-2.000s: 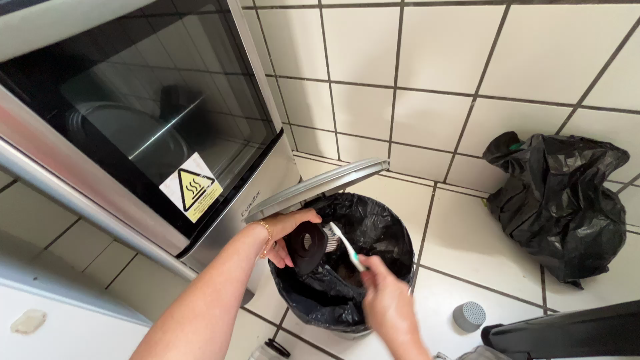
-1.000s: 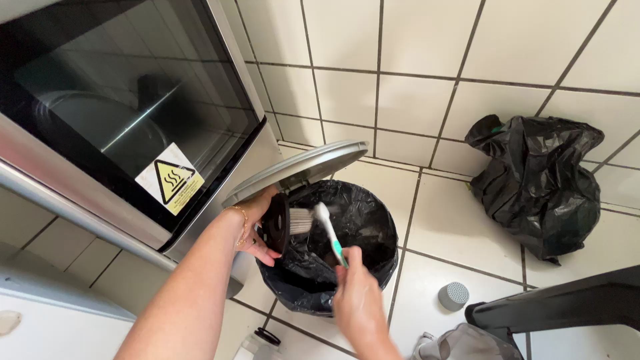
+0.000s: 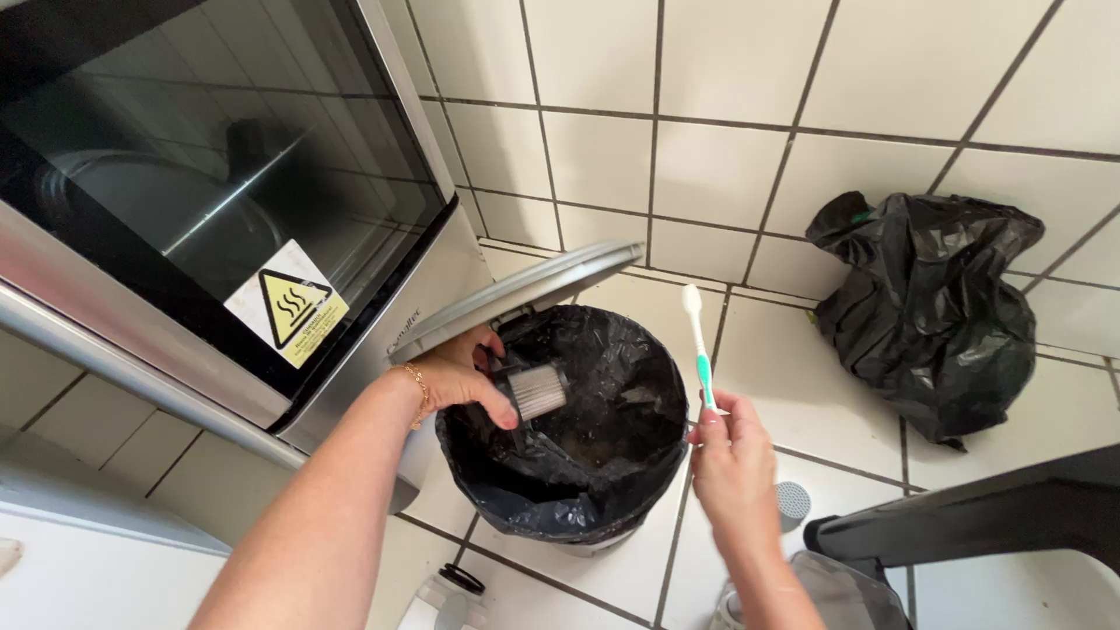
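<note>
My left hand (image 3: 464, 376) grips a pleated vacuum filter (image 3: 536, 391) by its dark end and holds it over the open mouth of a trash bin lined with a black bag (image 3: 560, 516). The pale pleats face right, and greyish dust lies on the bag inside. Behind that wrist the bin's grey lid (image 3: 525, 293) stands raised and tilted. My right hand (image 3: 731, 446) holds a white and green toothbrush (image 3: 698, 341) by its handle, bristle end up, to the right of the bin and apart from the filter.
An oven (image 3: 219, 175) with a heat-warning sticker stands at the left. A full black trash bag (image 3: 936, 315) leans by the tiled wall at the right. On the floor are a round grey perforated part (image 3: 793, 505), a black appliance part (image 3: 971, 507) and a clear container (image 3: 446, 599).
The toothbrush has moved right, away from the filter and out of the bin's mouth. My left hand has turned the filter, so its pleats show more fully.
</note>
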